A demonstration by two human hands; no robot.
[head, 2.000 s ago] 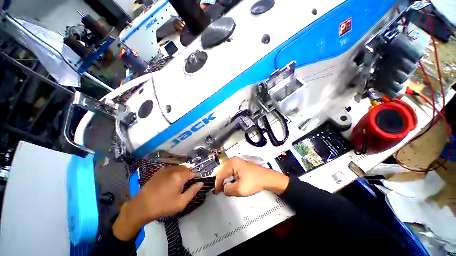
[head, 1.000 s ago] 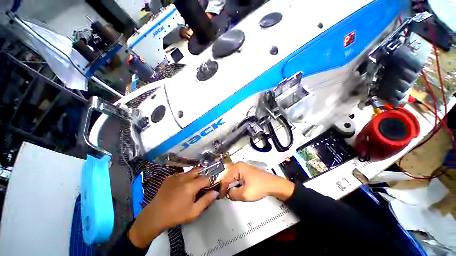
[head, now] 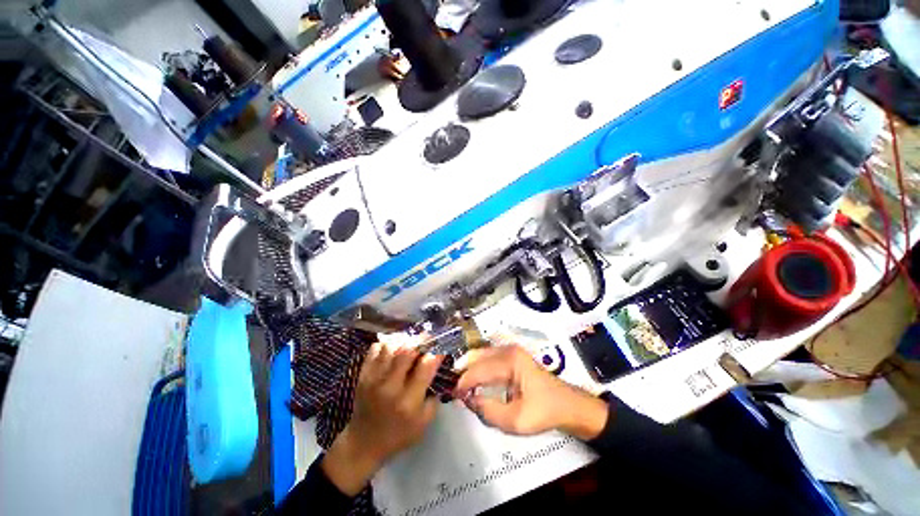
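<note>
The white sewing machine [head: 424, 217] with a blue stripe and JACK lettering lies across the view. My left hand [head: 391, 398] holds dark striped knit fabric [head: 328, 368] just in front of the presser foot area [head: 444, 338]. More of the fabric spreads left of this hand and hangs below it. My right hand [head: 525, 391] pinches the fabric's short end at the right of the presser foot. The needles and the stitched edge are too small and covered to make out.
Black-handled scissors [head: 580, 287] rest by the machine. A phone with a lit screen [head: 666, 325] and a red cylinder [head: 792, 287] lie to the right, with red threads beyond. A light-blue holder [head: 221, 391] and blue basket [head: 158, 454] are at left. Another machine stands behind.
The view has shifted, so the machine sits further right. My left hand has turned more upright, its fingers nearer the presser foot. More striped fabric shows left of it. My right fingers are more spread.
</note>
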